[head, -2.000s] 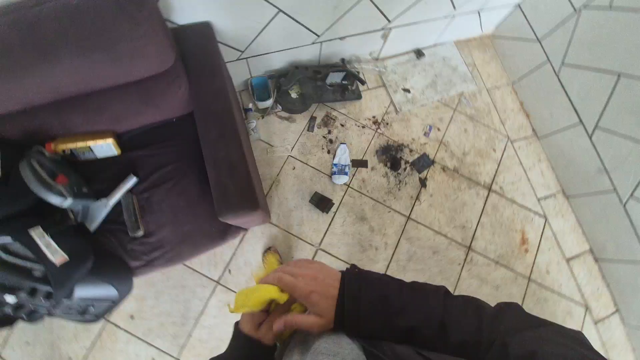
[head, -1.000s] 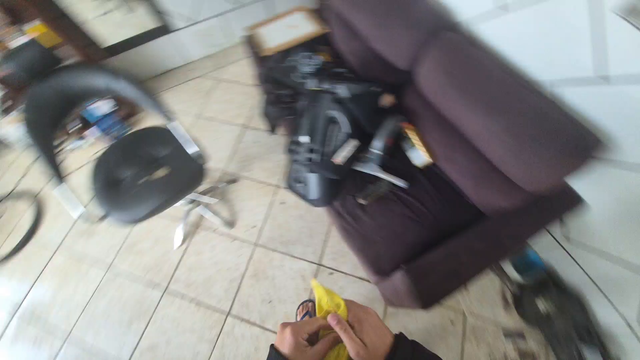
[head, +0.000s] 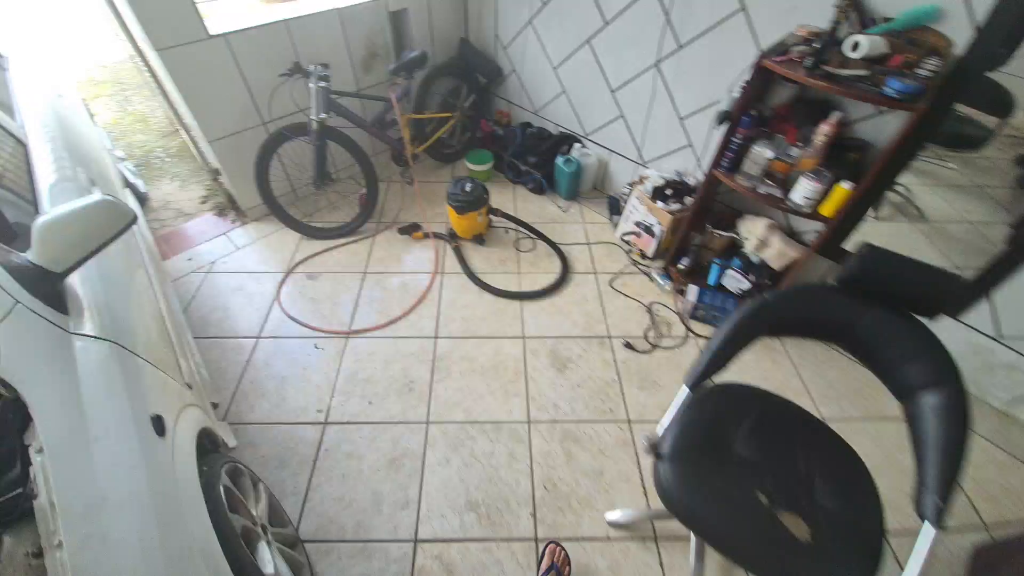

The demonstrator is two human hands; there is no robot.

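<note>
Neither my left hand nor my right hand shows in the head view now, and the yellow cloth seen earlier is out of view too. One foot in a flip-flop shows at the bottom edge. On the tiled floor ahead stands a yellow and black canister vacuum cleaner, its black hose curving over the tiles. An orange hose lies in a loop left of it. A bicycle leans near the back wall.
A white car stands at the left. At the right is a black salon chair with a torn seat. Behind it rises a wooden shelf unit full of bottles and tools. A black cable and a cardboard box are beside the shelf.
The view has swung far, from the purple sofa to the car, bicycle and vacuum cleaner. Both hands, which held the yellow cloth in the earlier frames, have left the view.
</note>
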